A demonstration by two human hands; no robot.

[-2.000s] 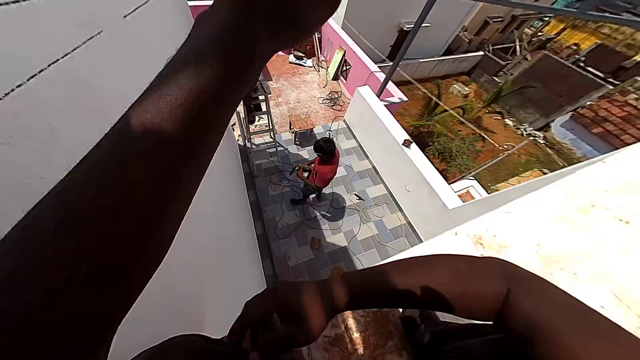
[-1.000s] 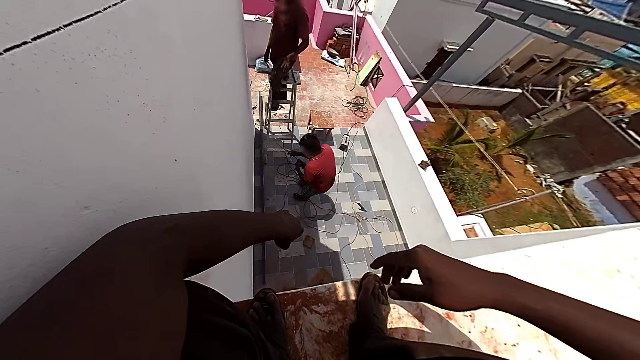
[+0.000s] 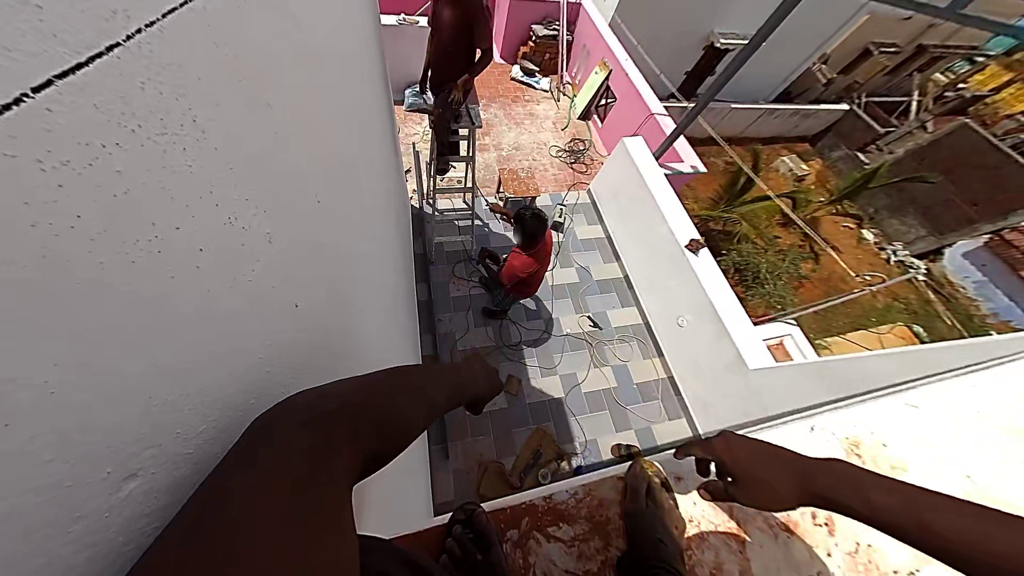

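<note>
My left hand (image 3: 482, 384) hangs low in front of me with its fingers mostly bent; whether it holds anything is hard to see. To the right, my right hand (image 3: 740, 470) hovers above the white ledge, palm down, fingers apart and nothing in it. My two feet, in sandals, stand on a stained red and white ledge (image 3: 560, 520). Far below, a person in a red shirt (image 3: 526, 264) crouches on grey tiles among loose cables (image 3: 596, 352). Another person (image 3: 456, 48) is at a metal stepladder (image 3: 454, 188) behind.
A white wall (image 3: 208, 240) rises close on my left. The ledge drops off in front of my feet to the tiled floor (image 3: 576, 384). A white parapet (image 3: 680, 264) runs along the right, and a grey metal bar (image 3: 728, 76) crosses the upper right.
Two seconds ago my arms crossed the view higher and nearer; now they are lower and apart. The person in red has risen a little from a lower crouch one second ago.
</note>
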